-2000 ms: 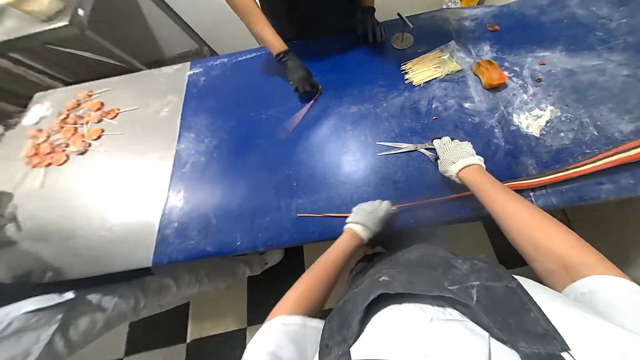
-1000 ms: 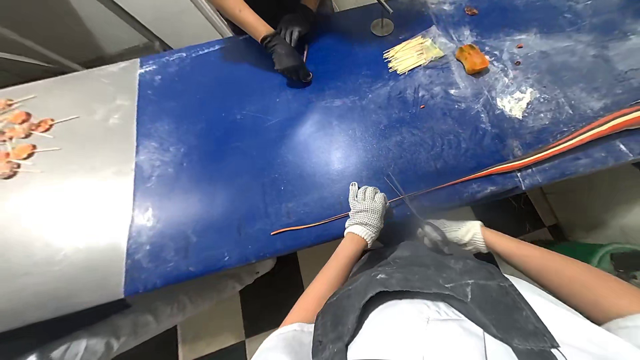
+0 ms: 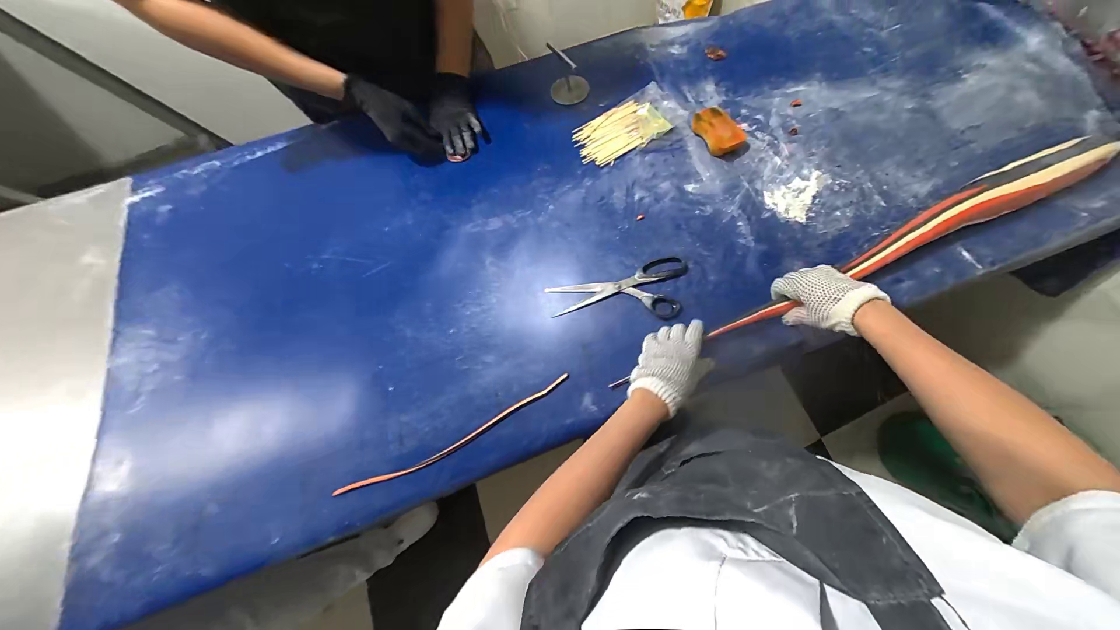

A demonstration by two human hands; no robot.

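Observation:
A long striped rope of soft candy (image 3: 971, 213), red, cream and dark, tapers along the near edge of the blue table. My right hand (image 3: 827, 297), in a white knit glove, lies closed around its narrowing part. Farther left, my gloved left hand (image 3: 669, 360) is on the thin end, with a short tip showing past it. A separate thin candy strip (image 3: 451, 444) lies to the left, touched by neither hand. Scissors with black handles (image 3: 619, 287) rest with spread blades on the table, just beyond my left hand.
Across the table (image 3: 350, 289), a co-worker's black-gloved hands (image 3: 429, 127) press a small reddish piece. Wooden sticks (image 3: 617, 133), an orange-brown block (image 3: 719, 131), white powder (image 3: 796, 197) and a metal disc with an upright handle (image 3: 570, 88) lie toward the far side. A metal surface (image 3: 52, 332) adjoins at the left.
The thin strip now lies apart from the rope. The scissors, in my right hand before, are down on the table. My right hand has moved onto the thicker part of the rope.

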